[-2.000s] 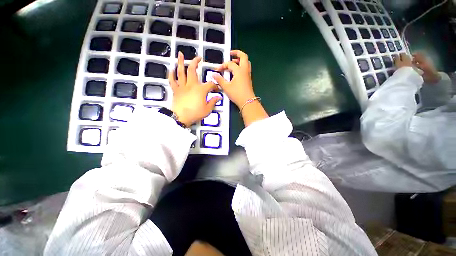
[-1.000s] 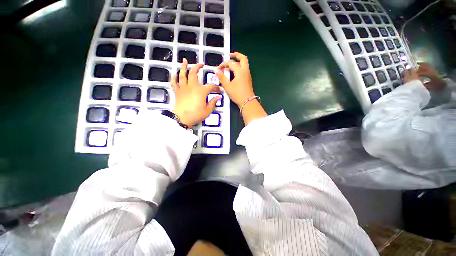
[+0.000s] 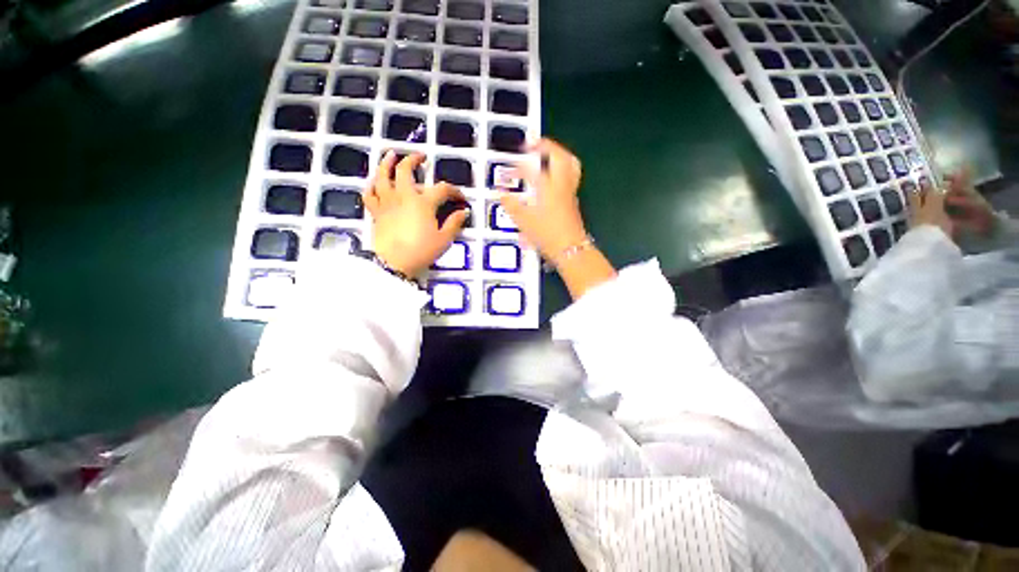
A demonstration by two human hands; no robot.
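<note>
A white foam tray (image 3: 240,251) lies in front of me, with one dark rounded-square watch body (image 3: 510,101) per pocket. Several units near the front edge are lit white, such as the lit display (image 3: 505,298) at the front right corner. My left hand (image 3: 411,220) is over the middle columns, fingers spread and bent, thumb and forefinger curved around a dark unit in its pocket. My right hand (image 3: 548,201) is at the tray's right edge, slightly blurred, fingertips beside lit units in the right column. Whether either hand's fingertips grip a unit cannot be told.
The dark-green bench (image 3: 626,168) lies under the tray. At the right, a neighbour's stacked trays (image 3: 821,212) hold similar units, and a person's hand (image 3: 930,210) and white sleeve are at them. Clear plastic (image 3: 145,475) is at the lower left.
The tray appears further right in view. My left hand has shifted left, off the right column, to the neighbouring columns. My right hand has drawn slightly away from the lit unit.
</note>
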